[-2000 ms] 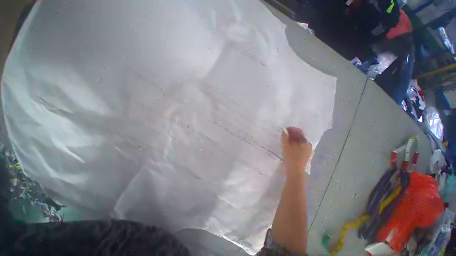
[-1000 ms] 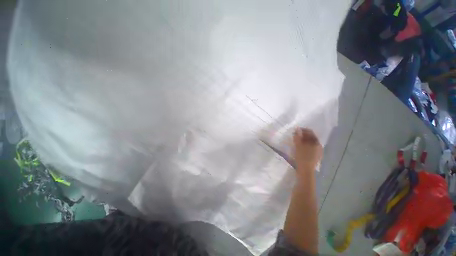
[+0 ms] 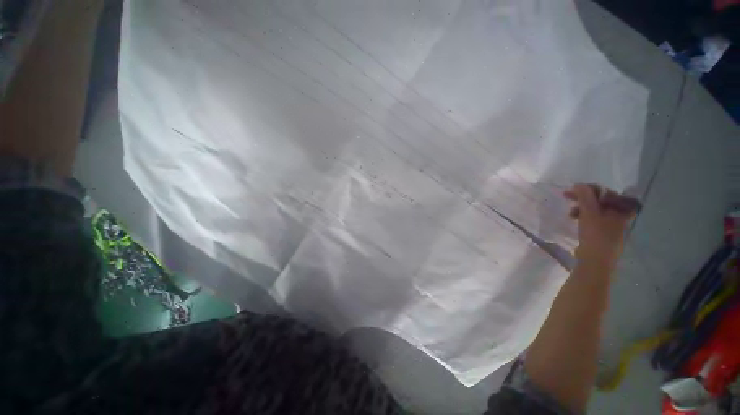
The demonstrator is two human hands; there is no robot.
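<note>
A large white pattern sheet (image 3: 324,186), wrinkled and marked with thin parallel lines, lies over the table and fills the middle of the view. A narrow slit in it gapes open beside my right wrist. Grey cloth (image 3: 219,271) shows past its lower left edge. My right hand (image 3: 599,203) is bare and rests at the sheet's right part with fingers bent; whether it holds anything cannot be told. My left forearm shows at the upper left, but the hand is cut off by the picture's top edge.
The pale grey table (image 3: 677,235) has a seam at right. A red plastic bag (image 3: 714,365), dark cord loops (image 3: 702,308) and a yellow tape measure (image 3: 637,357) lie at lower right. Scraps (image 3: 134,259) lie over the green floor at left. Dark clutter stands beyond the table's far edge.
My left forearm has come into view at the upper left. The sheet now lies flatter, and its slit gapes wider. My right hand and the red bag appear further right in the picture.
</note>
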